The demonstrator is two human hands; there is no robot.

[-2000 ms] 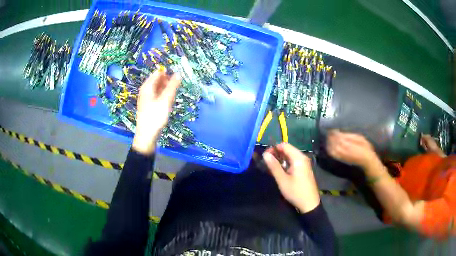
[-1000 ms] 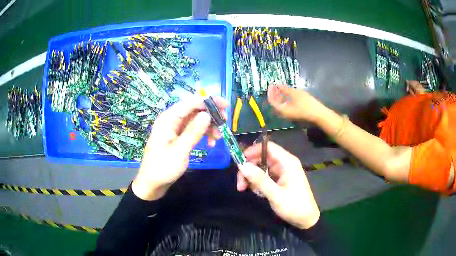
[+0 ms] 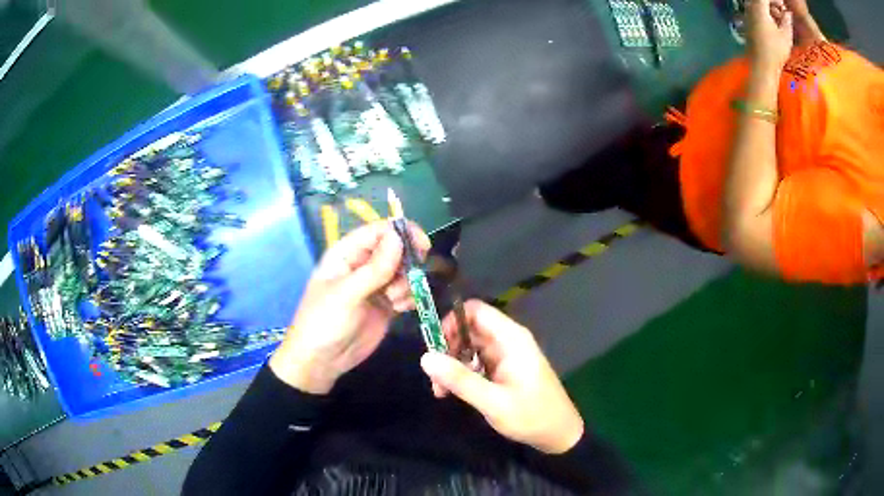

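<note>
A narrow green circuit board (image 3: 425,308) is held between my two hands in front of my chest. Its dark leads run up to a pale tip above my left fingers. My left hand (image 3: 352,295) grips the lead end. My right hand (image 3: 499,373) pinches the board's lower end and also holds a slim dark brown tool (image 3: 461,323). Yellow-handled pliers (image 3: 332,225) lie open between the blue tray and my left hand, partly hidden by it.
A blue tray (image 3: 291,208) full of boards is at the left. A row of boards (image 3: 361,121) lies beyond it, beside a black mat (image 3: 514,92). A person in orange (image 3: 824,184) works at the upper right, with more boards (image 3: 647,24) nearby.
My left hand has come from the tray and now holds a board with my right hand. The view has turned right, and the person's arm has drawn back from the row of boards.
</note>
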